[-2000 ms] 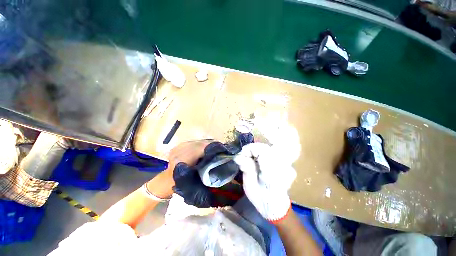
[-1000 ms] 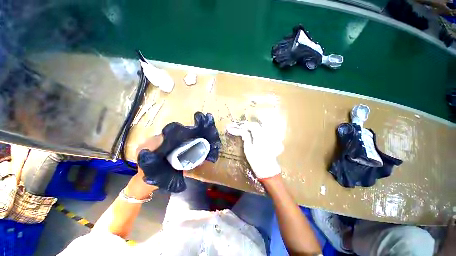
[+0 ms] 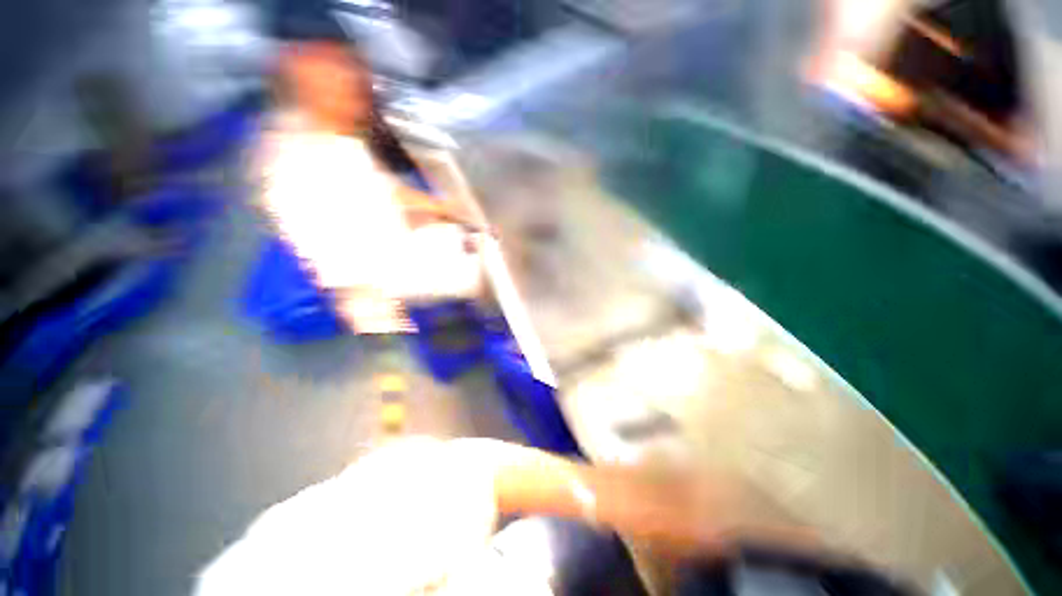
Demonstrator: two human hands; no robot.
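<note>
The view is strongly blurred. My bare left hand reaches in from the bottom over the brown bench. It holds the black moulded part, which is cut off by the bottom edge. A pale patch, perhaps its insert, shows in the dark shape. Finger positions are smeared. My right hand is out of the picture.
A green strip runs along the bench's far side. A short dark bar lies near my left hand. A person in white sits at upper left by blue crates. Another person shows blurred at upper right.
The view has swung left, bringing the seated person into sight. My left hand and the black part now appear at the bottom; my gloved right hand has left the picture.
</note>
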